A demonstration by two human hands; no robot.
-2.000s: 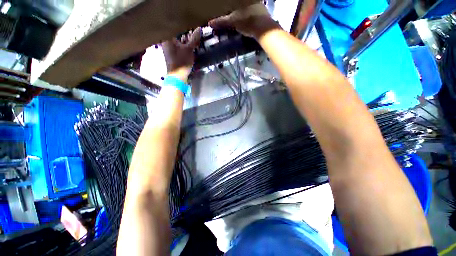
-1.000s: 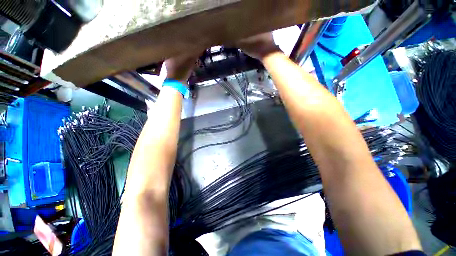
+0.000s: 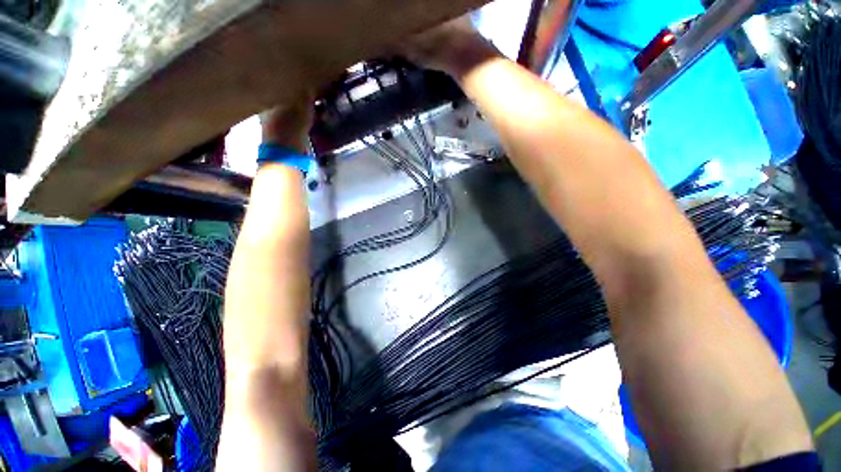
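Observation:
The lower mold point(image 3: 369, 88) lies under the thick upper platen point(image 3: 221, 92), which hides part of it. Several thin black cables point(image 3: 432, 189) run out of the mold's front edge and curve down over the grey metal table point(image 3: 396, 286). My left hand point(image 3: 293, 118) is at the left side of the mold, its fingers hidden under the platen. My right hand point(image 3: 447, 44) is at the right side of the mold, its fingers also hidden behind the platen's edge. What the fingers touch cannot be seen.
A wide bundle of black cables point(image 3: 498, 300) crosses the table in front of me. More cables point(image 3: 175, 286) hang at the left. A guide post point(image 3: 544, 37) stands right of the mold. A blue bucket point(image 3: 770, 318) is at the right, and pliers point(image 3: 466, 147) lie near the mold.
The view has shifted and tilted. My left hand has moved out to the left of the mold, and its fingers, visible two seconds ago, are now hidden. The cables still run from the mold.

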